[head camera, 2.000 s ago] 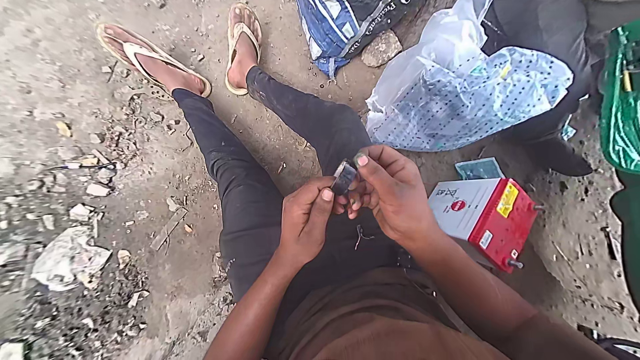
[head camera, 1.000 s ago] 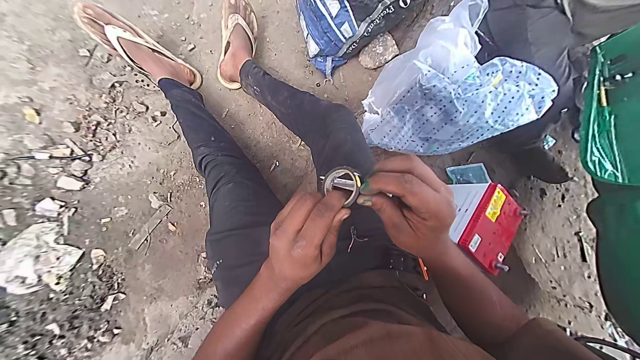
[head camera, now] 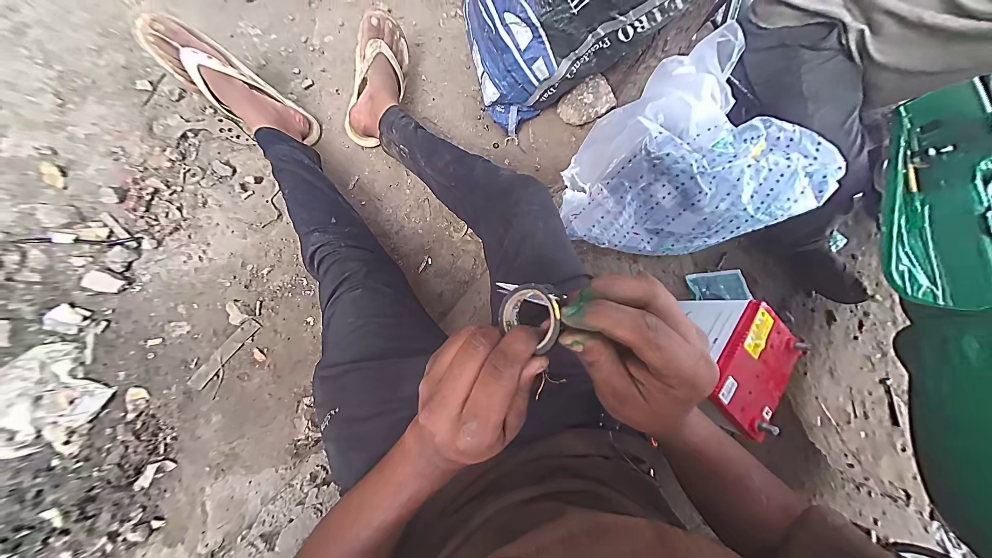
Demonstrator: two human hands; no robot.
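A small roll of dark tape (head camera: 508, 311) on a pale core stands between my hands, above my dark-trousered legs. My left hand (head camera: 479, 391) grips its lower rim, with fingertips at the core's opening. The fingers of my right hand (head camera: 639, 345) are pinched together at the roll's right side, with green stain on the fingertips; whether they hold the tape's end or the roll itself is hard to tell. A thin pale strip or blade crosses behind the roll's top; what it is cannot be made out. Thin wires hang just below the roll.
A red and grey battery (head camera: 763, 372) with terminals stands right of my right arm, beside a small teal piece (head camera: 719, 285). Beyond lie a dotted clear plastic bag (head camera: 690, 186), a stone (head camera: 587, 101) and a blue-black bag (head camera: 535, 46). A person's dark-clothed leg (head camera: 810, 93) and a green case (head camera: 942, 232) are at right.
The roll was edge-on between my fingers two seconds ago; now its round opening faces the camera. Both hands remain at it.
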